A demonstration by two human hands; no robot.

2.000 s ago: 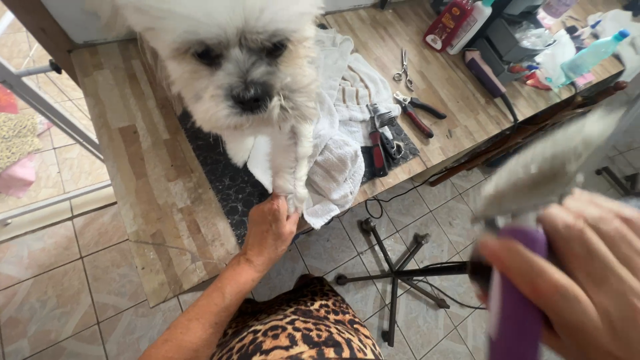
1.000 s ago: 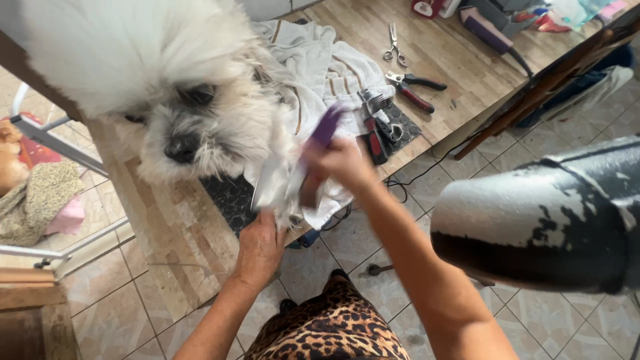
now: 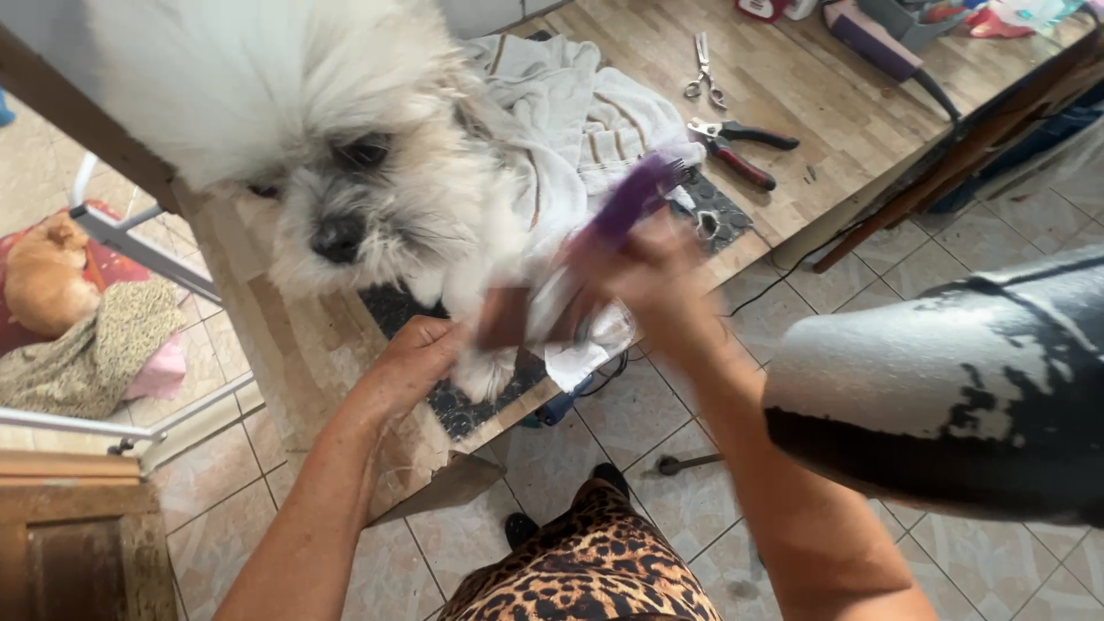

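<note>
A fluffy white dog (image 3: 388,190) is on the wooden table, its head at the upper left and a front leg hanging toward the table's edge. My left hand (image 3: 418,358) is closed around fur of that leg, just above the paw. My right hand (image 3: 651,259) grips a purple-handled grooming brush (image 3: 630,203); its head is motion-blurred beside the leg, so contact cannot be told. Behind the leg lies a rumpled white towel (image 3: 561,121) with brown stripes, partly over a black patterned mat (image 3: 470,418).
Scissors (image 3: 705,73) and nail clippers (image 3: 733,147) lie right of the towel. A purple hair dryer (image 3: 871,39) rests further back. A silver-and-black cylindrical object (image 3: 931,388) juts in from the right. An orange animal (image 3: 52,276) lies at far left, past a white metal frame (image 3: 155,246).
From the right side, my right hand has brought the brush over to the dog's leg. The silver-and-black cylinder has come into view. My left hand still holds the leg. The view has shifted.
</note>
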